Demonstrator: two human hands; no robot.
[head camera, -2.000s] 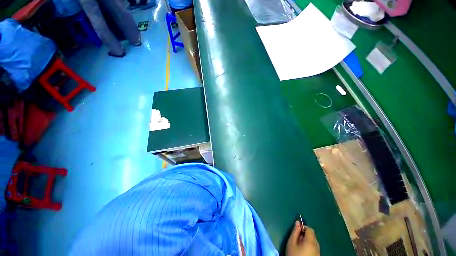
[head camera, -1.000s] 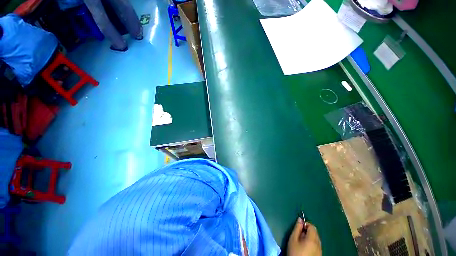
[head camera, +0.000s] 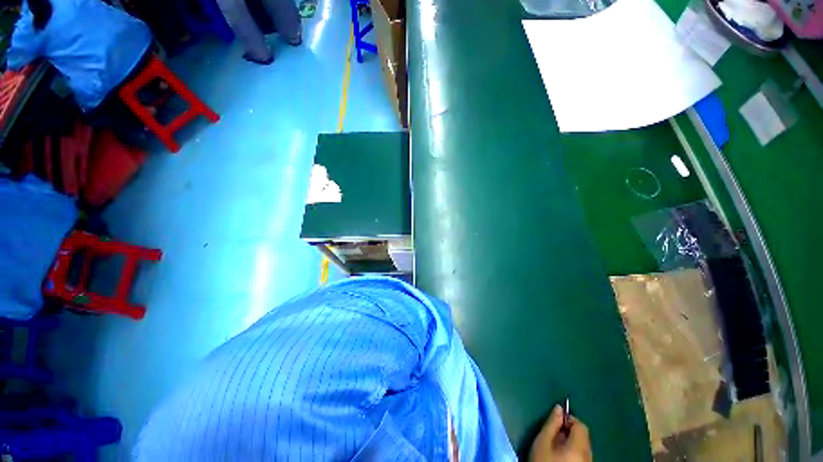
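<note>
My left hand (head camera: 561, 438), as far as the sleeve beside it lets me tell, shows at the bottom edge, cut off by it. Its fingertips are closed on a thin pointed tool (head camera: 567, 411), light at the tip, which points up the picture over the green bench (head camera: 505, 271). The tool's lower part is hidden in the fingers. My blue striped sleeve (head camera: 307, 379) fills the bottom middle. My right hand is out of the picture.
Brown board (head camera: 677, 347) with a black strip (head camera: 742, 329) lies right of the hand. Clear plastic (head camera: 677, 244) and a white sheet (head camera: 623, 68) lie farther up. A green-topped box (head camera: 365, 185) adjoins the bench. People and red stools (head camera: 99, 271) are at left.
The view has shifted, so the bench, board and floor items sit farther right and slightly higher. The hand still holds the thin tool near the bottom edge.
</note>
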